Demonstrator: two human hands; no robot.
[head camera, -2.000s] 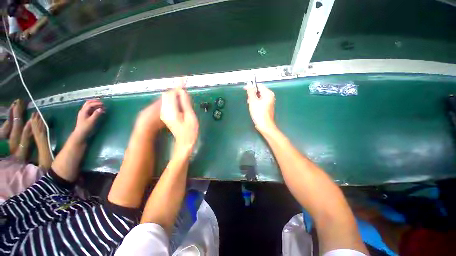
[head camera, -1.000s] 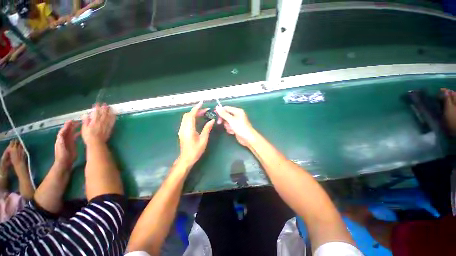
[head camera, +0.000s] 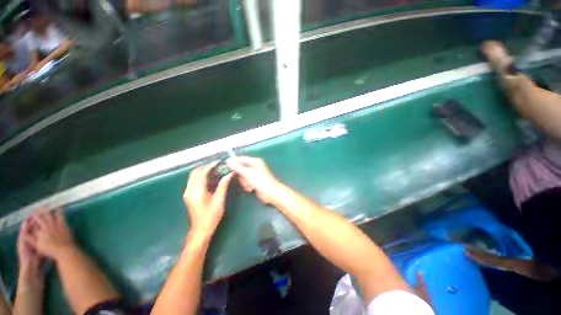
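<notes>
My left hand (head camera: 206, 195) is above the green bench, thumb and fingers around a small dark green round circuit board (head camera: 222, 168). My right hand (head camera: 253, 175) meets it from the right and pinches a thin pale tool (head camera: 230, 154) whose lower end is at or close to the board. The fingers hide part of the board, and the picture is blurred, so exact contact cannot be told.
The white rail (head camera: 184, 164) and upright (head camera: 286, 67) stand beyond my hands. A clear bag of small parts (head camera: 326, 131) and a black block (head camera: 458, 120) lie right on the bench. A neighbour's hands (head camera: 46, 234) are left; another person's arm (head camera: 532, 101) reaches over the right end. Blue stool (head camera: 446, 280) below.
My hands were apart two seconds ago, with small parts on the bench between them; they came together around the board and remain so. The view has swung right.
</notes>
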